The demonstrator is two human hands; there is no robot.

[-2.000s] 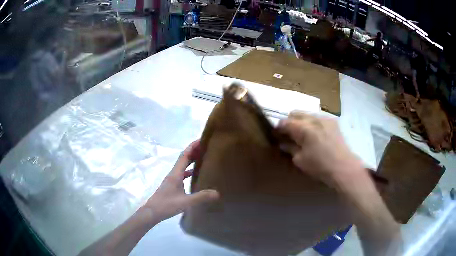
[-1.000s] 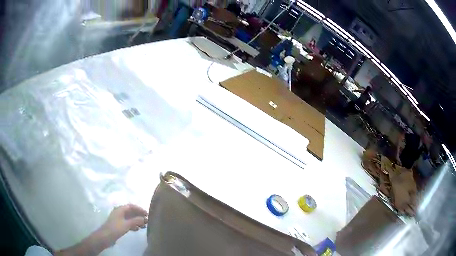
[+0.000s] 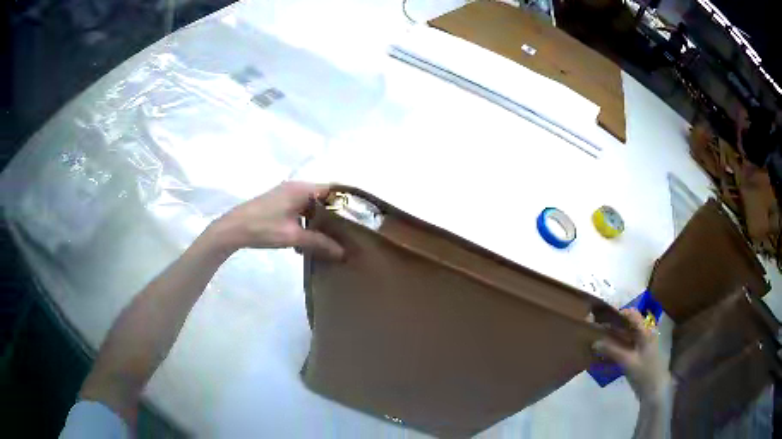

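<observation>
A boxy brown bag [image 3: 446, 326] stands upright on the white table [image 3: 446, 184] in front of me, with its long opening facing up. Something white and shiny shows inside its left end. My left hand [image 3: 287, 225] grips the bag's top left corner, thumb on the near face. My right hand [image 3: 630, 343] grips the top right corner, fingers around the edge. The bag's underside is hidden.
Clear poly bags [image 3: 214, 129] lie at left. A tissue stack [image 3: 514, 81] and cardboard [image 3: 549, 51] lie at the back. A blue tape roll [image 3: 556, 228], yellow roll [image 3: 608, 222], blue dispenser [image 3: 607, 372] and another brown bag [image 3: 703, 261] are at right.
My left hand, apart from the bag a second ago, now holds its left corner. My right hand has come into view on the right corner. The camera view has shifted downward.
</observation>
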